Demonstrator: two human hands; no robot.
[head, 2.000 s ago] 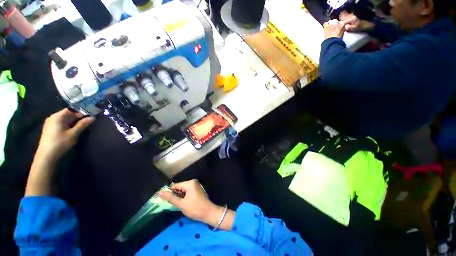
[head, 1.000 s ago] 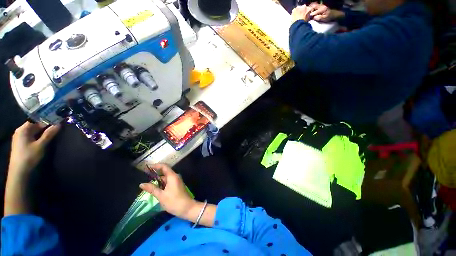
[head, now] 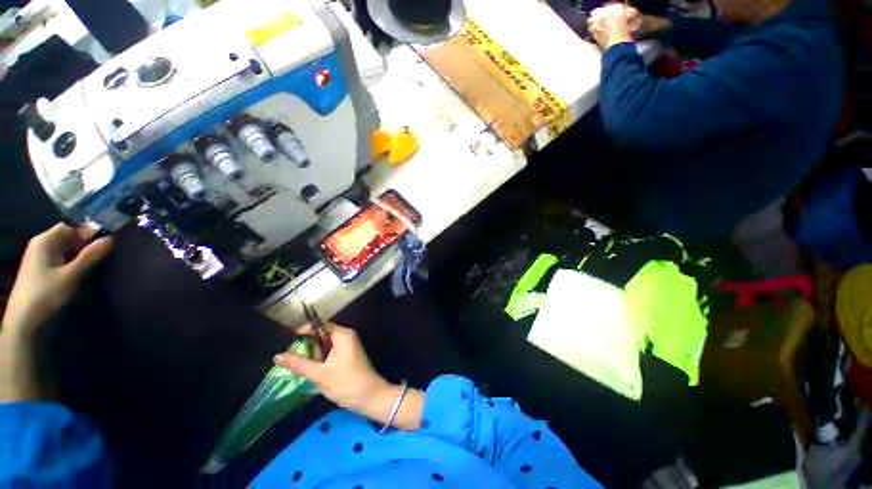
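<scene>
The white overlock machine (head: 220, 115) with a blue stripe stands at the upper left. My left hand (head: 43, 277) is at its left front corner, fingertips on the black fabric (head: 153, 353) by the needle area; part of the fingertips is hidden at the machine. My right hand (head: 339, 368) holds small dark thread snips (head: 316, 329), points up, above my lap. A pale green piece (head: 258, 411) runs down from beside my right fingers; whether they grip it is unclear.
A phone (head: 368, 234) with a lit red-orange screen lies at the table edge, a grey-blue scrap (head: 409, 265) beside it. A yellow object (head: 402, 146) sits right of the machine. A black and lime heap (head: 669, 315) lies at right. A person in dark blue (head: 717, 124) works behind it.
The view has shifted, so the machine sits further left than two seconds ago. The snips in my right hand now show clearly, points up. My left hand stays at the machine's left front.
</scene>
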